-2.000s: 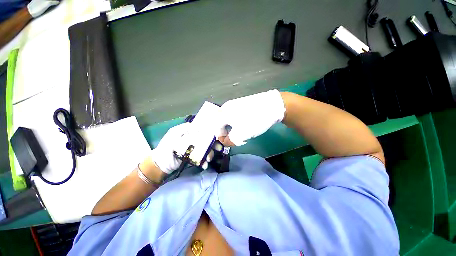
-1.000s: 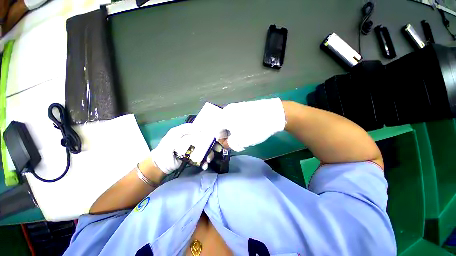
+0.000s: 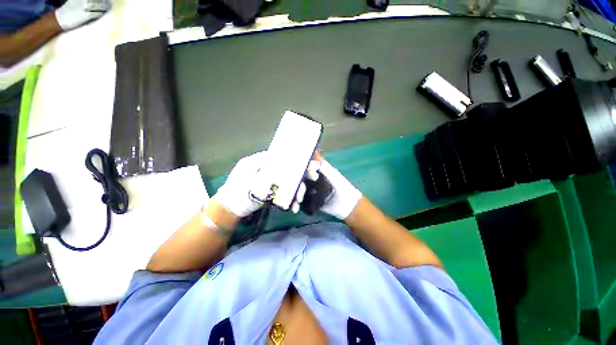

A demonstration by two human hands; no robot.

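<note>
A white-silver adapter inner unit (image 3: 294, 153) with a dark edge is held in front of my chest, tilted, its lower end showing small coppery parts and a dark cable. My left hand (image 3: 244, 183), in a white glove, holds it from the left side. My right hand (image 3: 338, 193), also in a white glove, holds a small black piece (image 3: 316, 193) beside the unit's lower right edge; its exact shape is partly hidden by the fingers. The cable runs down below my left hand.
A black housing part (image 3: 359, 90) and a silver unit (image 3: 444, 93) lie on the dark belt. Stacked black housing parts (image 3: 500, 151) stand at right by green bins (image 3: 517, 195). At left are a sample adapter (image 3: 44, 202), a dark strip (image 3: 143, 108) and another person's gloved hand (image 3: 82, 12).
My right hand has moved down off the unit's top, and the silver block is now uncovered and higher in view. The belt parts sit lower and slightly further left.
</note>
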